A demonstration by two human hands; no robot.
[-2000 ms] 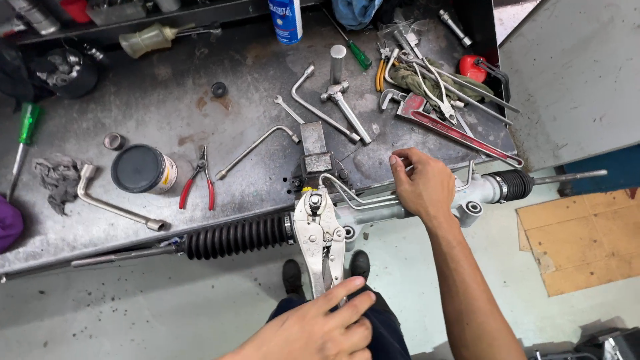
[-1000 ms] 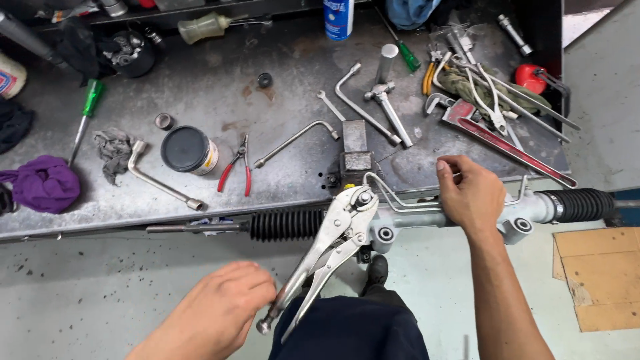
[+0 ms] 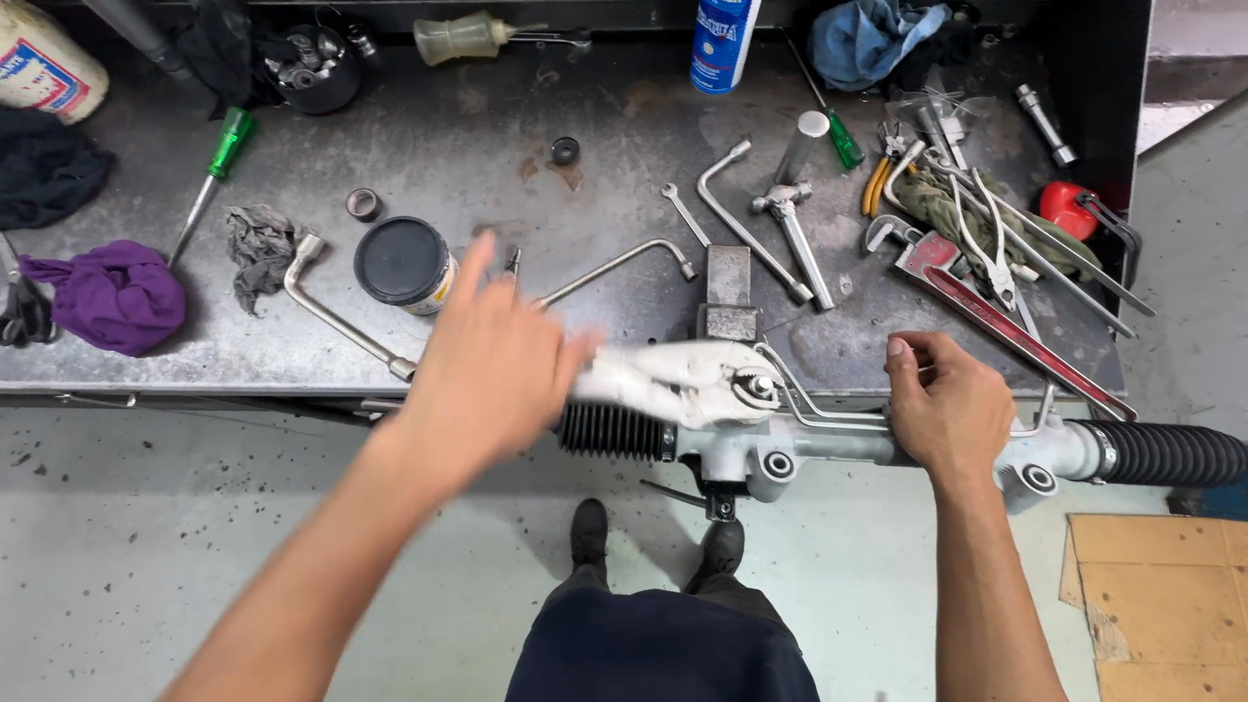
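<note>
A steering rack (image 3: pixel 843 444) with black rubber bellows (image 3: pixel 614 432) lies along the bench's front edge, beside a vise (image 3: pixel 729 292). Locking pliers (image 3: pixel 682 380) have their jaws around the fitting at the rack's pinion housing; their handles point left and are blurred. My left hand (image 3: pixel 497 370) is at the handle ends, fingers spread, blurred by motion; whether it touches them is unclear. My right hand (image 3: pixel 946 400) rests with curled fingers at the rack tube, right of the thin metal pipes (image 3: pixel 829 419). What its fingers hold, if anything, is hidden.
On the bench (image 3: pixel 546 88) lie a black-lidded tub (image 3: pixel 402 261), L-shaped socket wrenches (image 3: pixel 336 327), a ball-peen hammer (image 3: pixel 799 239), a red pipe wrench (image 3: pixel 1014 331), a purple cloth (image 3: pixel 122 297) and green-handled screwdrivers (image 3: pixel 229 141). Cardboard (image 3: pixel 1165 595) lies on the floor at right.
The locking pliers' handles have swung from pointing down toward me to pointing left. My left hand has moved up over the bench edge. My right hand stays at the rack tube.
</note>
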